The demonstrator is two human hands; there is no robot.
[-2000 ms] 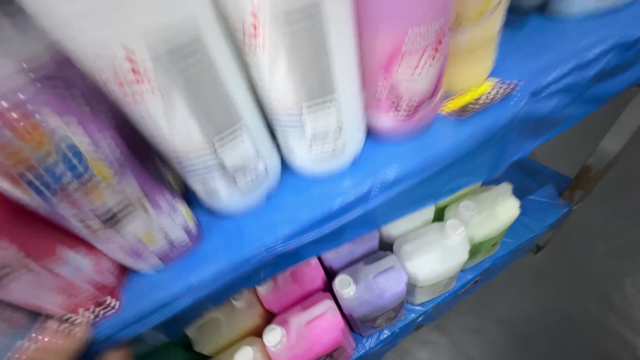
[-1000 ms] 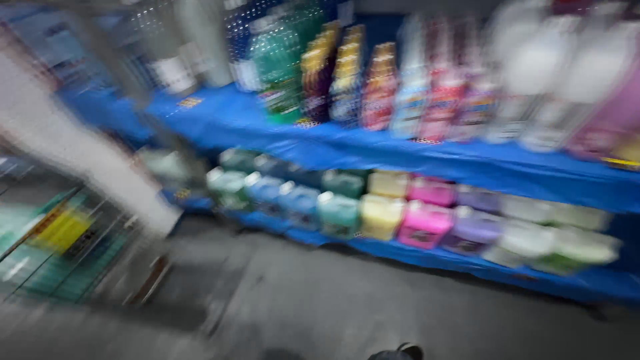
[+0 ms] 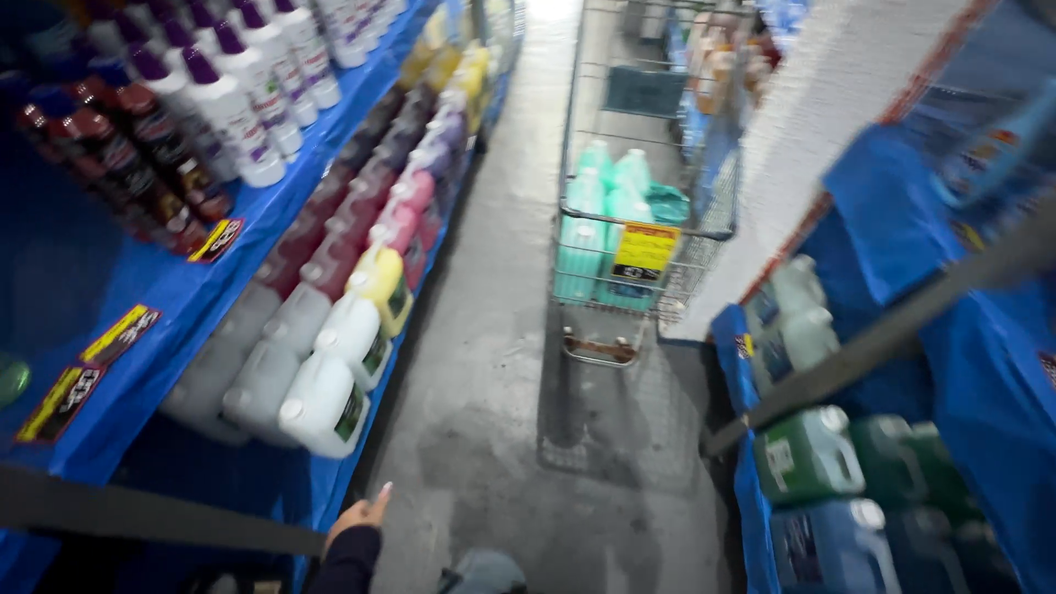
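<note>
At the bottom of the view, left of the middle, my left hand [image 3: 361,518] reaches out of a dark sleeve, beside the lower shelf on the left. One finger points forward and nothing shows in the hand. Nearest to it stand white plastic jugs [image 3: 323,406] on the blue-covered lower shelf, with a yellow jug [image 3: 382,285] and pink jugs [image 3: 401,221] beyond them. Ahead, a wire shopping cart [image 3: 643,216] holds mint-green bottles [image 3: 582,256] and bears a yellow sign [image 3: 645,250]. My right hand is out of view.
Grey floor [image 3: 462,396] runs between the two shelf rows. On the upper left shelf stand white bottles with purple caps [image 3: 238,107] and dark red bottles [image 3: 124,165]. A white pillar [image 3: 792,148], a slanting metal post [image 3: 874,330] and green jugs [image 3: 808,454] are at the right.
The view has swung strongly from the shelves to along the aisle. My left hand now shows at the bottom; it was out of sight one second ago.
</note>
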